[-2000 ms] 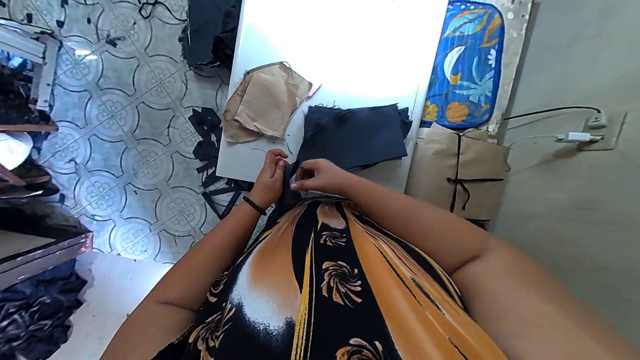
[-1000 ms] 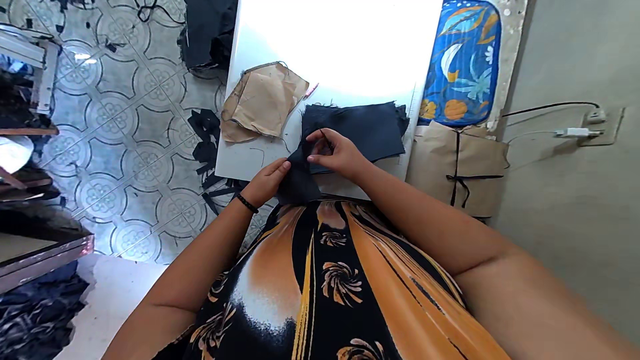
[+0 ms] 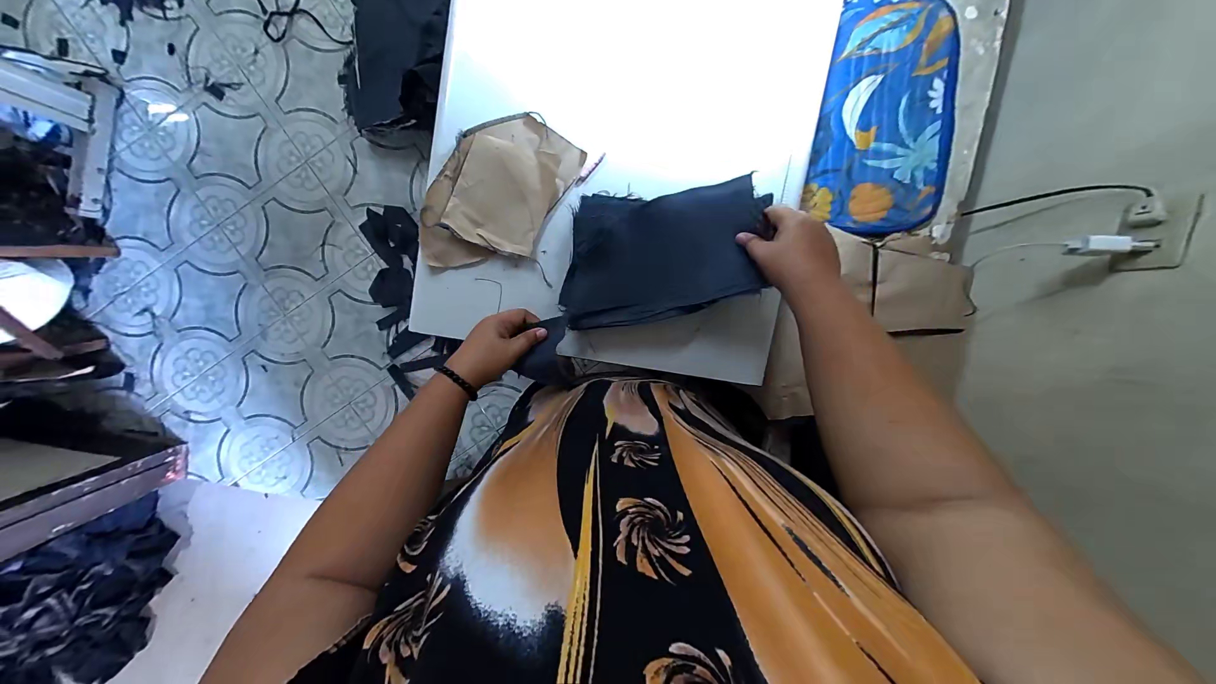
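Observation:
My left hand (image 3: 499, 350) is at the near left corner of the white table (image 3: 684, 356), with a dark fabric piece (image 3: 546, 353) pinched between thumb and fingers. My right hand (image 3: 796, 249) grips the right edge of a stack of dark cut fabric pieces (image 3: 665, 249), which lies on the table with frayed edges. Left of that stack rest brown paper patterns (image 3: 508, 190), one over another, with loose threads beside them. Part of the held piece is hidden by my fingers and lies close to my lap.
Dark fabric (image 3: 394, 66) hangs at the table's far left edge. Dark scraps (image 3: 391, 256) lie on the tiled floor (image 3: 275, 285). At the right are a blue patterned cushion (image 3: 893, 123), a tied brown paper bundle (image 3: 917, 294) and a wall outlet (image 3: 1164, 233) with cords.
My right hand has moved right, away from my left hand and the piece there, to the right edge of the fabric stack. My left hand still holds a dark piece and has moved slightly left.

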